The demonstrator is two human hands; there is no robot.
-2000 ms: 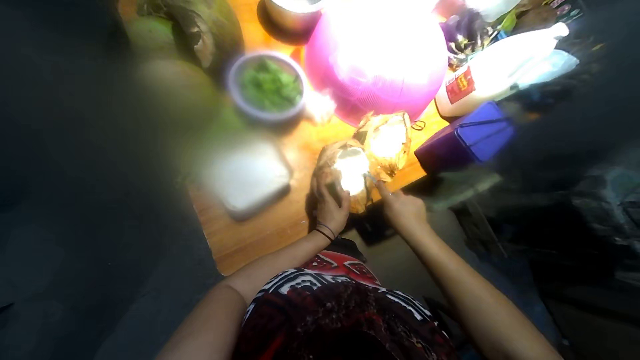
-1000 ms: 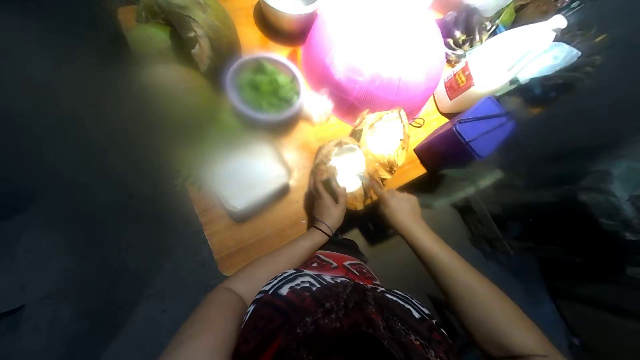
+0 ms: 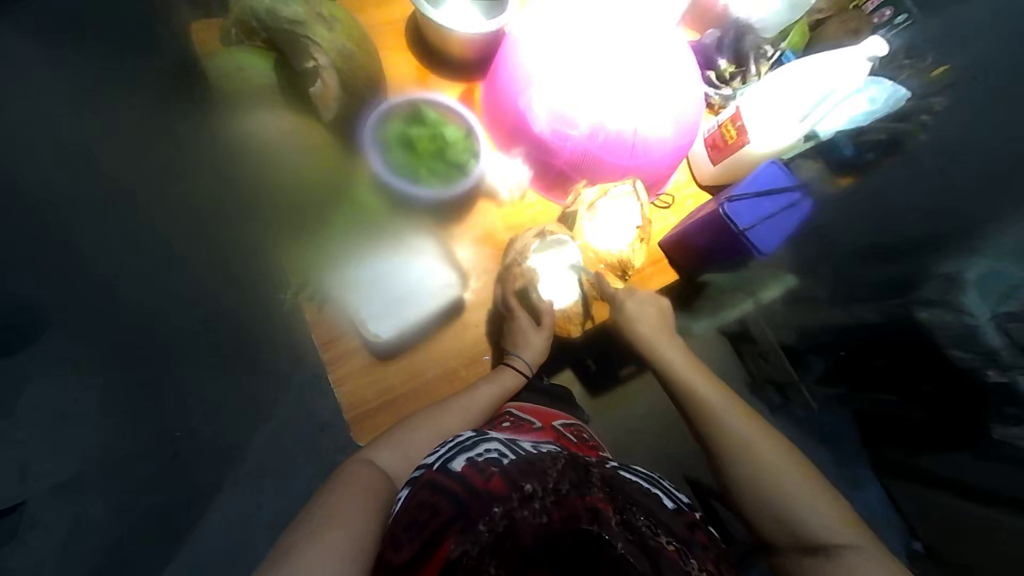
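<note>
My left hand (image 3: 526,324) grips the near side of a halved coconut (image 3: 558,272), its white inside glaring in strong light. On the right of this half, my right hand (image 3: 638,312) has its fingers curled at the rim around what looks like a small tool; its end inside the glare cannot be made out. A second coconut half (image 3: 614,228) lies open side up, just behind and to the right, close to the first. Both halves have rough brown husks.
Behind stand a pink rounded plastic item (image 3: 592,120), a bowl of green leaves (image 3: 424,148) and a metal pot (image 3: 462,36). A white container (image 3: 400,288) sits left, green coconuts (image 3: 328,56) far left. Right are a purple box (image 3: 740,220) and a plastic bottle (image 3: 788,104). The wooden table's edge (image 3: 340,400) is near.
</note>
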